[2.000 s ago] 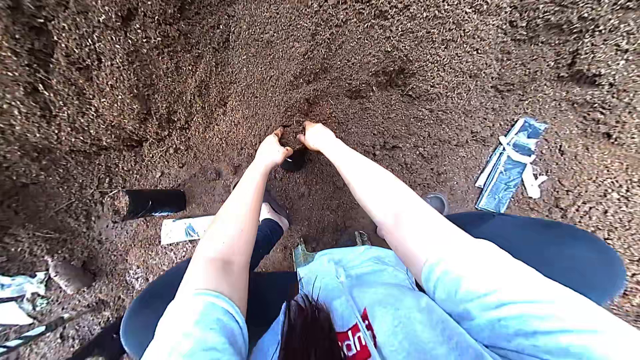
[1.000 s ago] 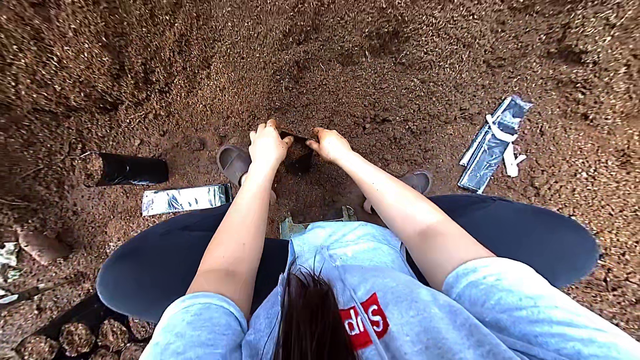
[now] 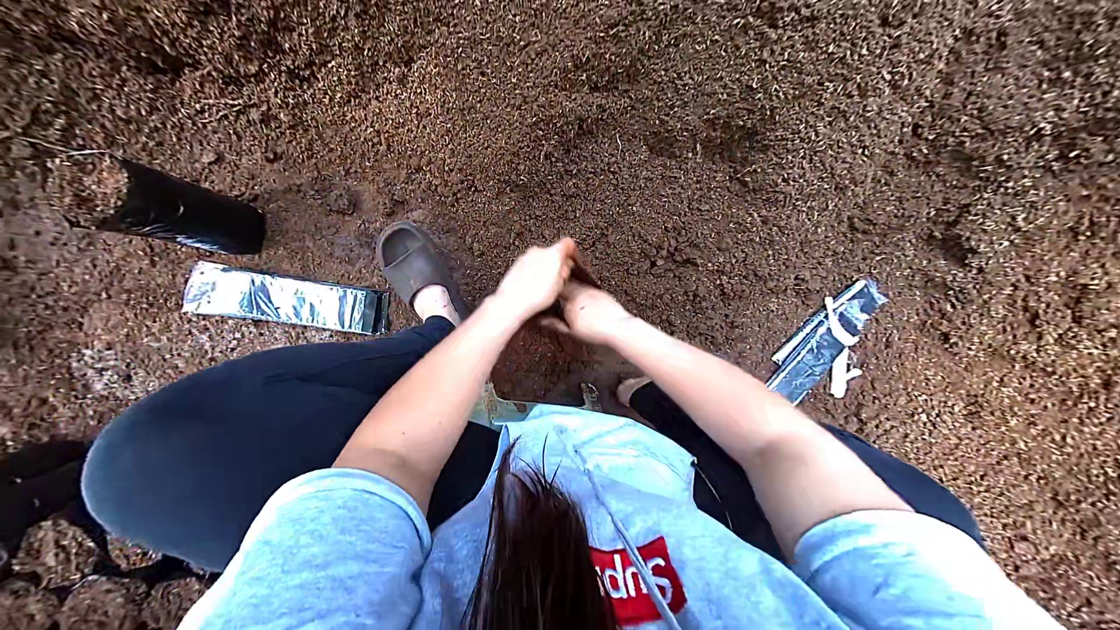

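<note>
My left hand [image 3: 538, 276] and my right hand [image 3: 593, 311] meet in front of me, low over the soil between my feet. Something dark shows between them, likely the rim of a black plastic grow bag [image 3: 579, 278]; most of it is hidden by the fingers. My left hand's fingers are bent over its upper edge, and my right hand is against it from the right. A filled black plastic grow bag [image 3: 188, 210] lies on its side at the left, brown soil mix showing at its end.
Loose brown soil mix [image 3: 612, 131] spreads across the ground ahead. A flat stack of plastic bags [image 3: 284, 299] lies left of my sandal [image 3: 413, 262]. Another bundle [image 3: 822, 341], tied with a white strip, lies at the right. Filled bags [image 3: 105, 599] stand at the lower left.
My hands were apart at the rim of a dark bag a second ago; now they are together. Two seconds ago they were farther forward, at the soil. The view has shifted.
</note>
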